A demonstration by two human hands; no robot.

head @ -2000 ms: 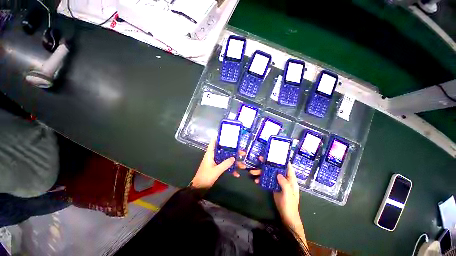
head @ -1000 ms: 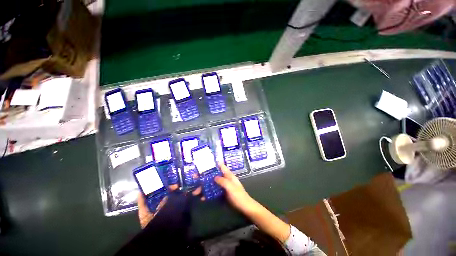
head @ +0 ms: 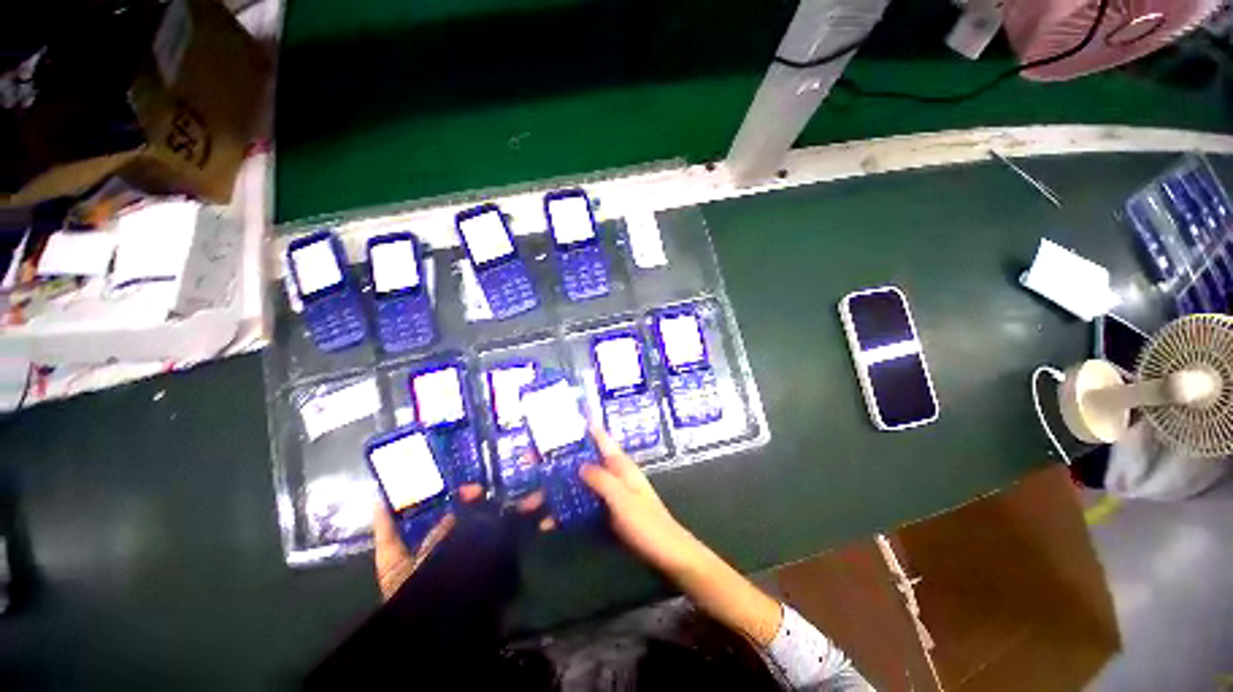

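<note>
A clear blister tray (head: 521, 338) lies on the green mat with two rows of pockets. Several dark-blue keypad phones with lit white screens lie in it. My left hand (head: 400, 552) holds a keypad phone (head: 407, 469) over the tray's front left; a dark sleeve hides part of this hand. My right hand (head: 615, 493) holds another keypad phone (head: 557, 419) over the front middle, its screen lit white. White slips lie in the front left pocket (head: 338, 408) and the back right pocket (head: 646, 241), where no phone lies.
A white-edged smartphone (head: 888, 358) lies right of the tray. Further right are a white card (head: 1068, 279), a small fan (head: 1190, 375) and another tray of phones (head: 1185, 230). A post (head: 798, 95) stands behind. A carton (head: 196, 129) and papers (head: 149, 264) are at the left.
The view has swung toward the right since the earliest frame, bringing in the fan and carton. Both hands still hold their phones; since one second ago they have barely moved.
</note>
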